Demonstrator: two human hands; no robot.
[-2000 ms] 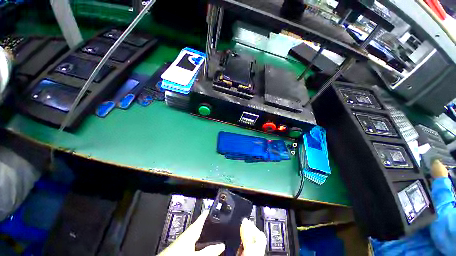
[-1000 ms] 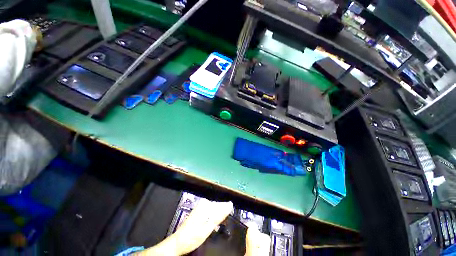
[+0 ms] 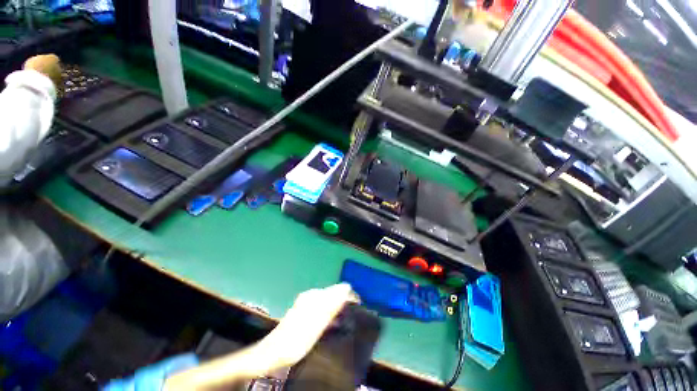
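My left hand (image 3: 309, 324) reaches in from the bottom left, blurred, with its fingers at the top end of a dark phone (image 3: 344, 347). The phone is held tilted over the bench's front edge, and its lower end is cut off by the picture's edge. My right hand is not in view. A loose pile of blue translucent film sheets (image 3: 390, 290) lies just beyond the phone, in front of the black press (image 3: 363, 237).
A foam tray (image 3: 115, 195) with dark glossy panels lies at left. White-and-blue cards (image 3: 312, 174) stand at the press's left end, light-blue sheets (image 3: 483, 317) at its right. A tall foam tray (image 3: 527, 305) with phone bodies is at right. Another person's gloved hand (image 3: 27, 114) is at far left.
The view has tilted up. My left hand and the phone have risen from the lap tray to the bench edge. My right hand has left the picture.
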